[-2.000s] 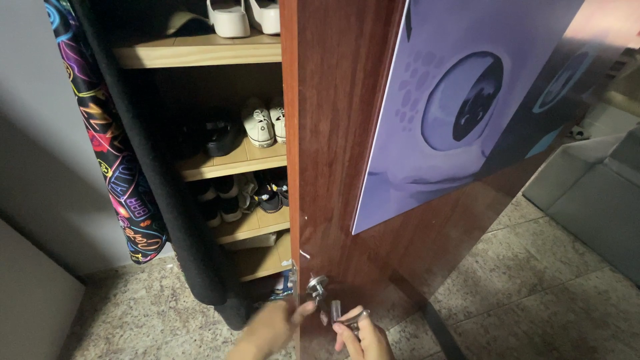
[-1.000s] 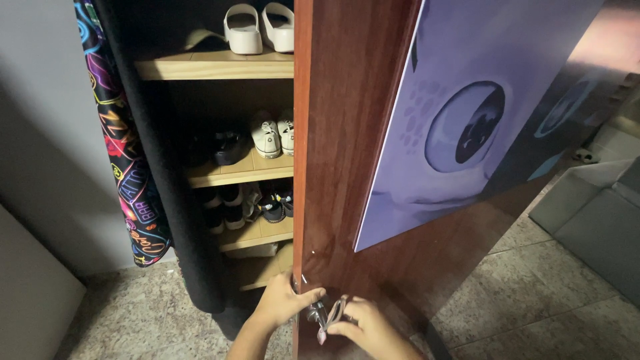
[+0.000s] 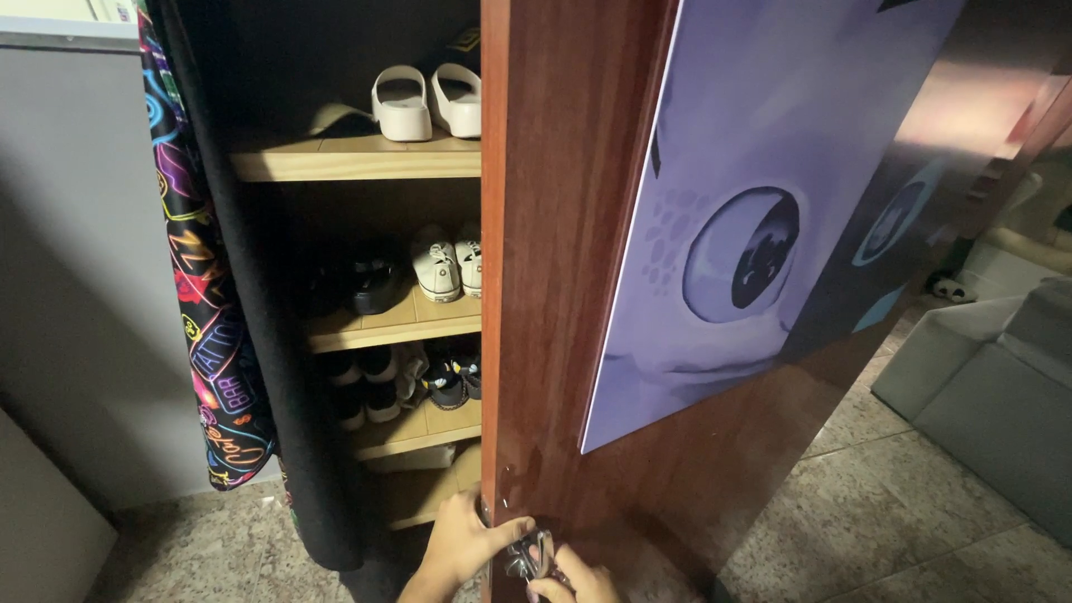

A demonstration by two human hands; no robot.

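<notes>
A reddish-brown wooden door point(image 3: 553, 335) stands on edge toward me, with small metal hardware point(image 3: 521, 559) low by its edge. My left hand point(image 3: 465, 544) wraps the door's edge, its thumb reaching over to the hardware. My right hand point(image 3: 574, 578), at the bottom of the view, has its fingers closed around a shiny metal piece point(image 3: 546, 553) beside my left thumb. Whether that piece is joined to the hardware cannot be told. A small mark or hole point(image 3: 505, 503) shows on the door just above my hands.
Left of the door, wooden shelves point(image 3: 360, 166) hold cream slip-on shoes point(image 3: 402, 105), white sneakers point(image 3: 437, 270) and dark shoes point(image 3: 373, 286). Black cloth point(image 3: 276, 377) and a neon-patterned cloth point(image 3: 201, 335) hang beside them. A purple picture point(image 3: 720, 234) is on the door. A grey sofa point(image 3: 988, 385) stands right.
My left hand has moved up onto the door's edge from below the hardware. My right hand has closed in beside it, the metal piece now against the hardware area.
</notes>
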